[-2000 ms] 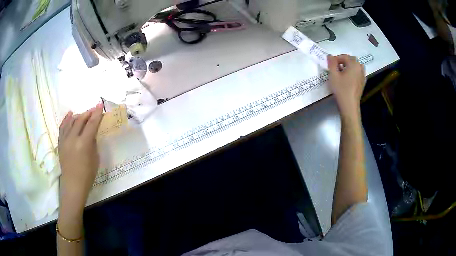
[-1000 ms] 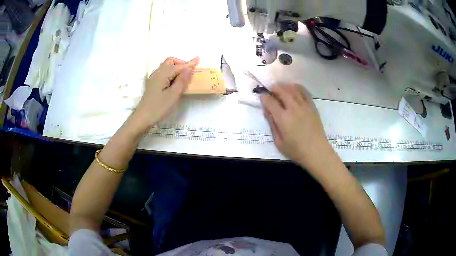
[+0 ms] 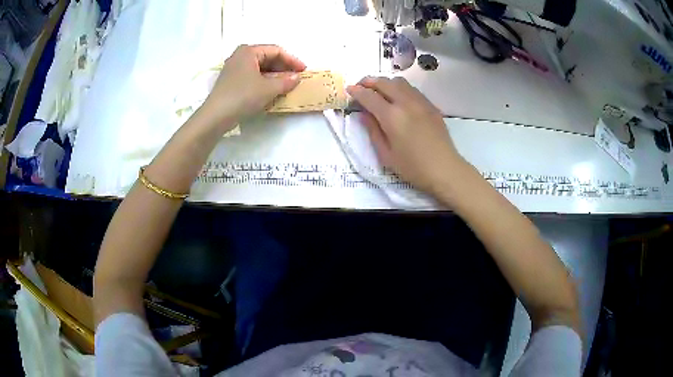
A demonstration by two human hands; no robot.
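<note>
A small tan-yellow card (image 3: 313,91) lies on white cloth below and left of the machine needle. My left hand (image 3: 254,85) holds the card's left end between thumb and fingers. My right hand (image 3: 402,129) is at the card's right end, fingertips pinched together; a small dark thing shows under them, too hidden to name. A white cloth strip (image 3: 359,147) runs from there under my right hand to the table's front edge. Large white cloth (image 3: 147,96) spreads across the left of the table.
The sewing machine's needle area (image 3: 391,43) is at top centre. Black-handled scissors (image 3: 483,40) and a pink tool (image 3: 530,60) lie right of it. White labels (image 3: 614,147) lie at the right. A printed ruler (image 3: 295,177) runs along the front edge. A yellow-framed stand (image 3: 55,305) is lower left.
My right hand has moved up and left to the card's right end. The card has risen slightly in view. The white strip now reaches toward the table's front edge.
</note>
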